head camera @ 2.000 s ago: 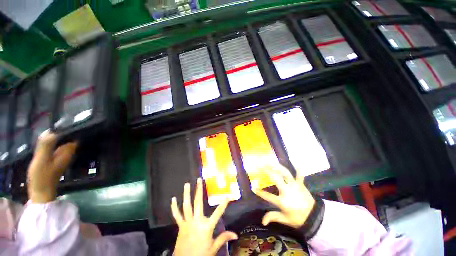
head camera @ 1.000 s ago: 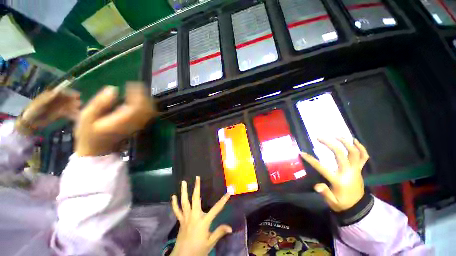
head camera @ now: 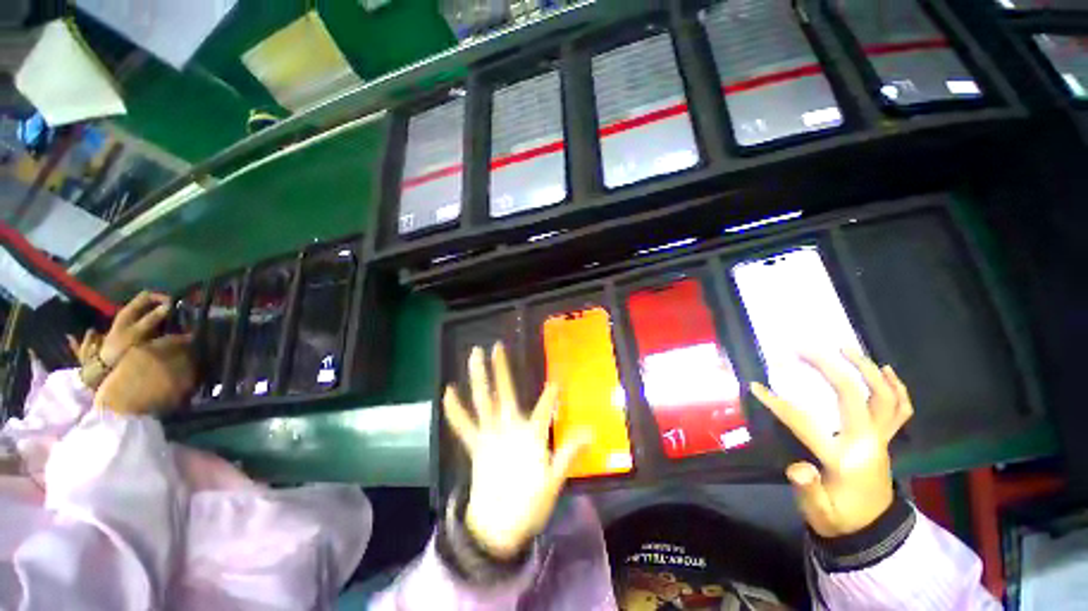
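Observation:
A black phone tray lies in front of me with three lit phones in its middle slots; both end slots hold no phone. The left phone is orange, the middle one is red with a white area, the right one is white. My left hand is raised, fingers spread, beside the orange phone and over the empty left slot, holding nothing. My right hand is spread over the lower part of the white phone, holding nothing; I cannot tell if the fingertips touch the glass.
Behind is a raised black tray of phones with red-banded grey screens. At left, another person's hands are at a tray of dark phones. Papers lie along the green back edge. A red tray is at lower right.
The middle phone went from orange to red. My left hand has risen beside the orange phone. The tray at left that was stacked with lit phones is gone, and the neighbouring person's hands have moved left.

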